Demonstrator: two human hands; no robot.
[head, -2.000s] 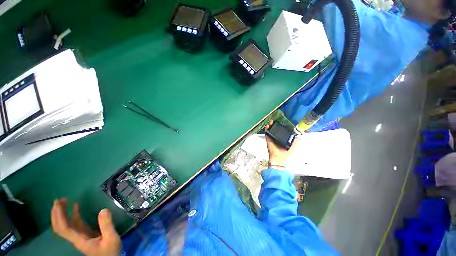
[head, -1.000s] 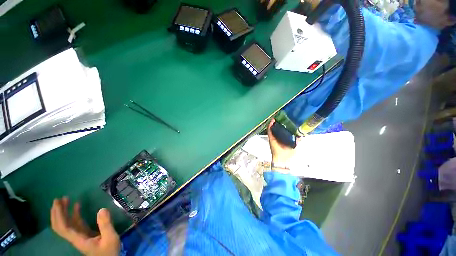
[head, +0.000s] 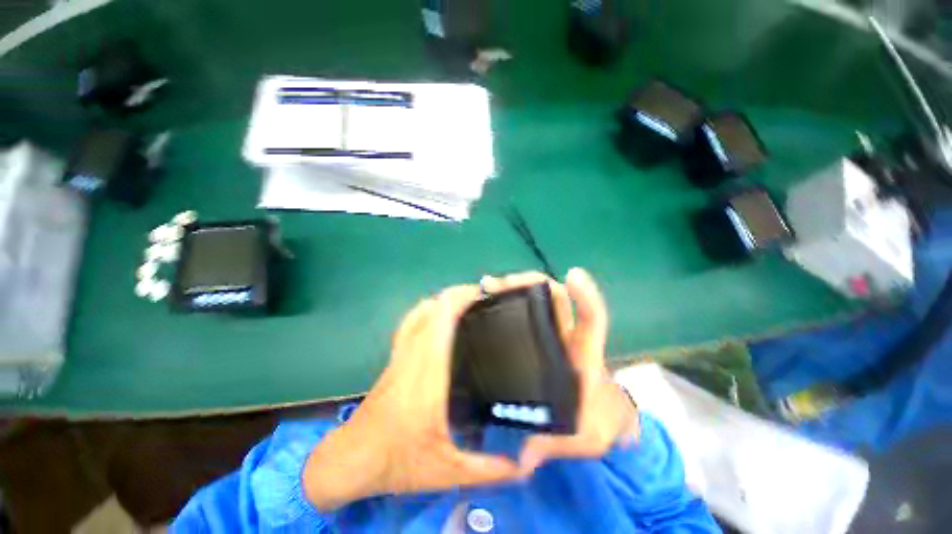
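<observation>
A black square panel meter point(head: 508, 349) is held in both hands near the lower middle, its grey-brown screen facing up and its row of pale keys toward me. My left hand point(head: 402, 402) grips its left side. My right hand point(head: 595, 386) grips its right side. The view is blurred. White overlay sheets point(head: 381, 130) with black-framed windows lie beyond the hands. Dark tweezers point(head: 530, 238) lie right of the sheets, just beyond the hands.
A larger panel meter point(head: 224, 263) stands left beside white discs point(head: 160, 256). Several meters point(head: 729, 146) and a white control box point(head: 851, 227) stand right. A shiny stack point(head: 37, 261) is far left. A white sheet point(head: 762, 454) and a hose point(head: 898, 349) are lower right.
The view has swung left. The meter, earlier in my right hand by the hose end, is now in both hands before me. My left hand, earlier empty, has closed on it.
</observation>
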